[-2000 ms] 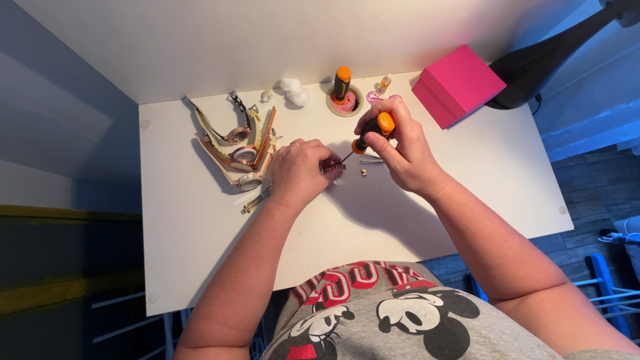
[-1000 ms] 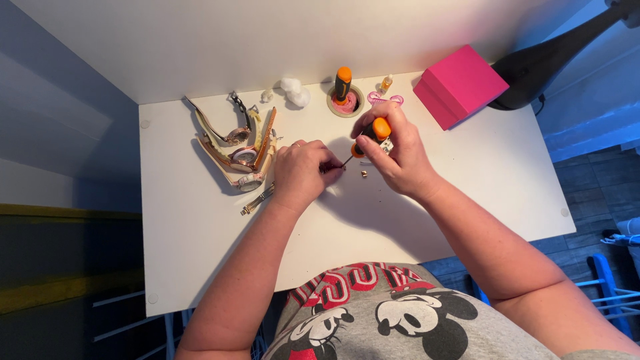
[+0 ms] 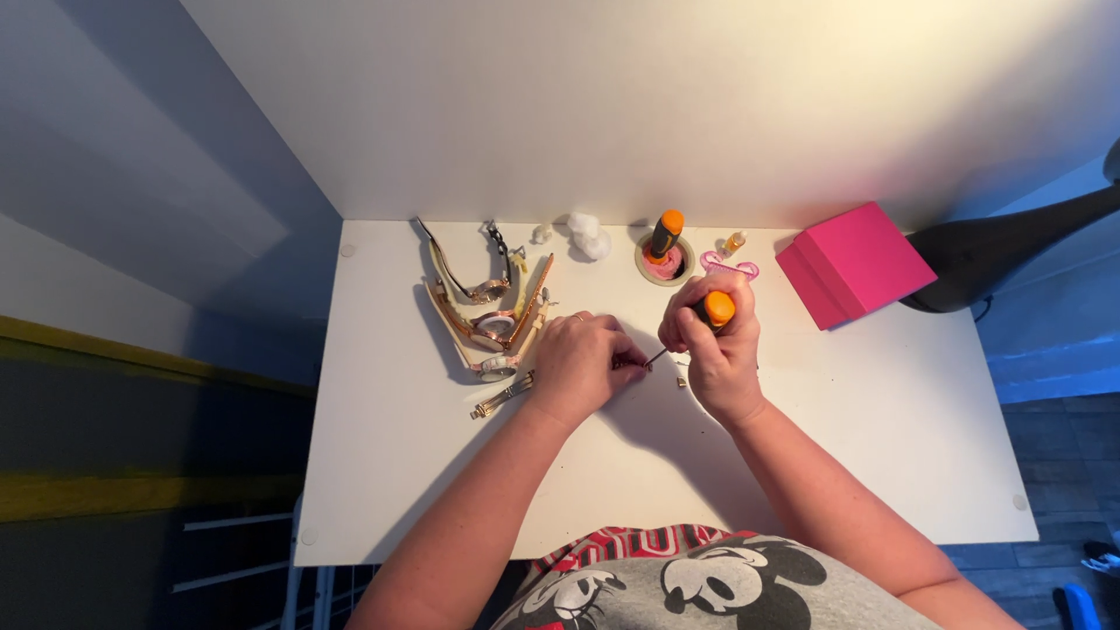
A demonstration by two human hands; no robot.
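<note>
My right hand (image 3: 716, 354) is closed round a screwdriver (image 3: 718, 310) with a black and orange handle. Its thin blade slants down to a small metal piece (image 3: 648, 367), apparently part of a watch bracelet, pinched in the fingertips of my left hand (image 3: 584, 363); the fingers hide most of it. A small gold-coloured link (image 3: 682, 382) lies on the white table between my hands. Beside my left wrist lies a metal watch bracelet (image 3: 501, 396). Several strap watches (image 3: 495, 327) rest on their sides, nested together, left of my left hand.
Along the back stand cotton balls (image 3: 589, 236), a round pot (image 3: 642, 264) holding an upright second screwdriver (image 3: 668, 234), a small glass bottle (image 3: 734, 243) and a pink plastic item (image 3: 742, 269). A pink box (image 3: 856, 266) and a dark vase-like object (image 3: 971, 258) are at the back right.
My right hand and its screwdriver have shifted slightly, with the blade still at my left fingertips. My left hand stays in nearly the same place.
</note>
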